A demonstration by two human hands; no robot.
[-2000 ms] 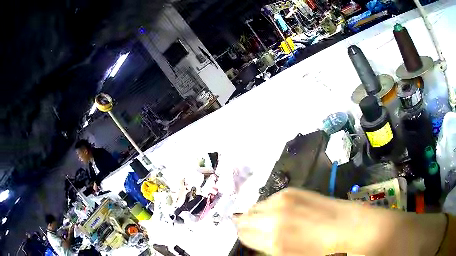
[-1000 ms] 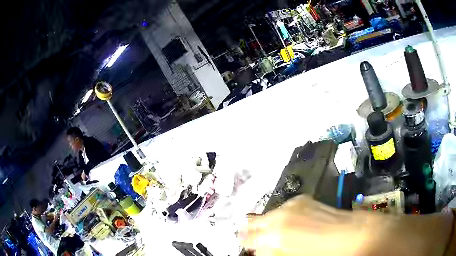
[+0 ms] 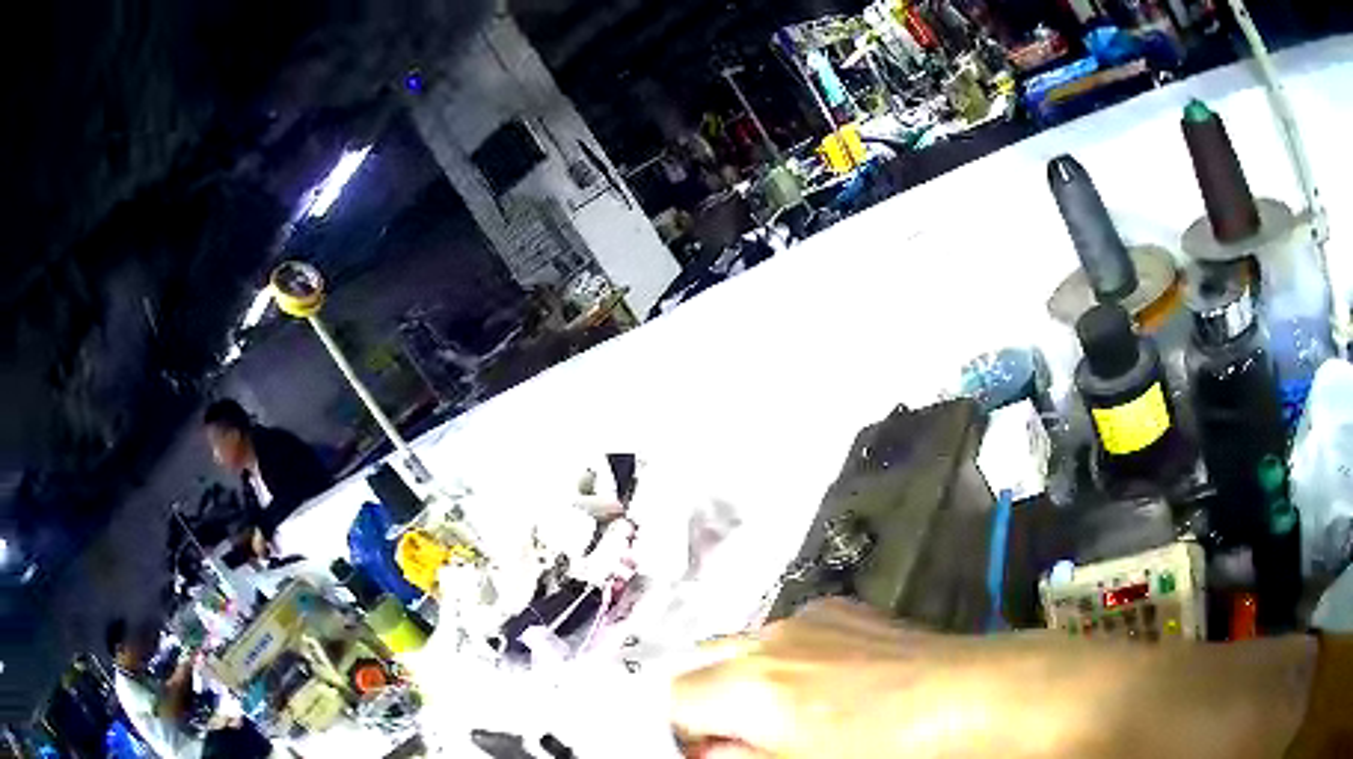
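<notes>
My right hand (image 3: 794,685) reaches in from the lower right, in front of the sewing machine. Its back faces me. The fingers are cut off by the bottom edge and blurred, so what they hold does not show. My left hand is out of the picture. The dark machine head (image 3: 913,497) stands behind my right hand, which hides its lower part. A blue tube (image 3: 999,564) runs upright along it. The control panel (image 3: 1125,593) with red digits is just above my forearm. No garment or buttons can be made out at the needle area.
Thread cones, one grey (image 3: 1094,230) and one dark brown (image 3: 1220,178), stand behind at the right. A dark spool has a yellow label (image 3: 1132,421). Cluttered bags (image 3: 594,556) lie left of the machine. A seated person (image 3: 264,467) and another person are farther left.
The view has shifted slightly back and forth. My right hand sits a little farther left than a second ago, and more of the control panel shows above the forearm.
</notes>
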